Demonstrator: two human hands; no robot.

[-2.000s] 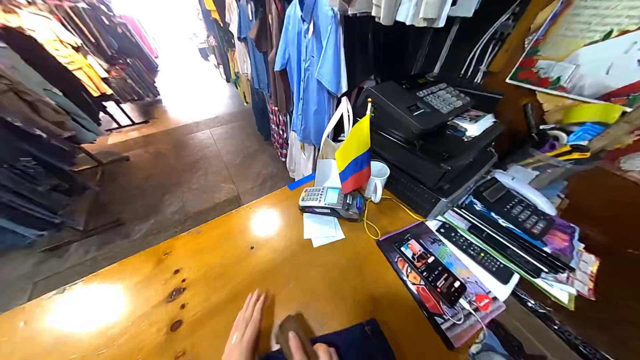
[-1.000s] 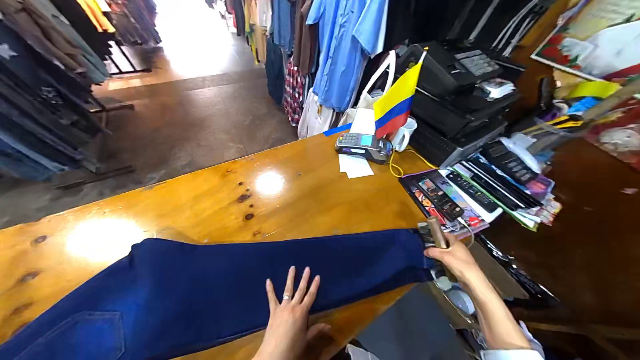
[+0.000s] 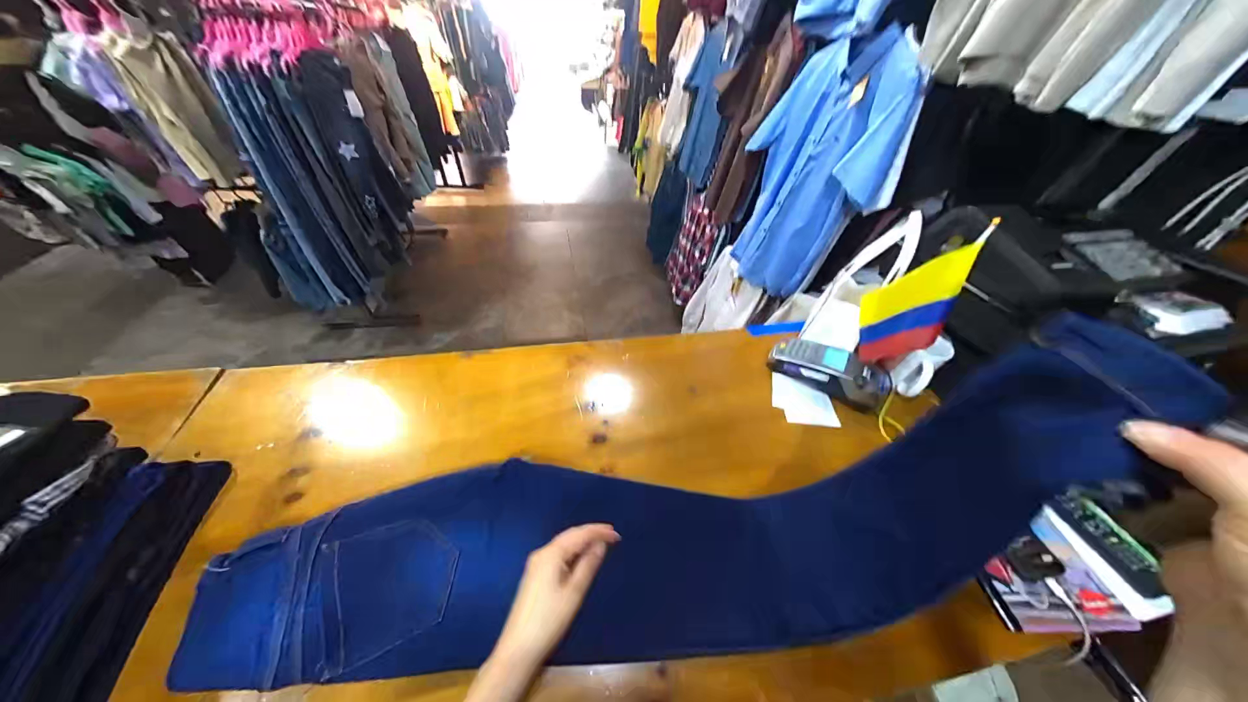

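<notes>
A pair of dark blue jeans, folded lengthwise, lies along the wooden counter, with its waistband and back pocket at the left. My right hand, at the right edge, grips the leg end and holds it raised above the counter. It also seems to have a dark object in it, mostly cut off by the frame. Over the middle of the jeans is my left hand, its fingers loosely curled and holding nothing; whether it touches the denim I cannot tell.
Folded dark garments are stacked at the left. Beyond the jeans stand a card payment terminal on white paper, a small yellow, blue and red flag and a white mug. A remote control lies at the right. Clothes racks stand past the counter.
The leg end has been lifted off the counter by my right hand. My left hand, spread flat on the jeans one second ago, is now curled. The view has swung left.
</notes>
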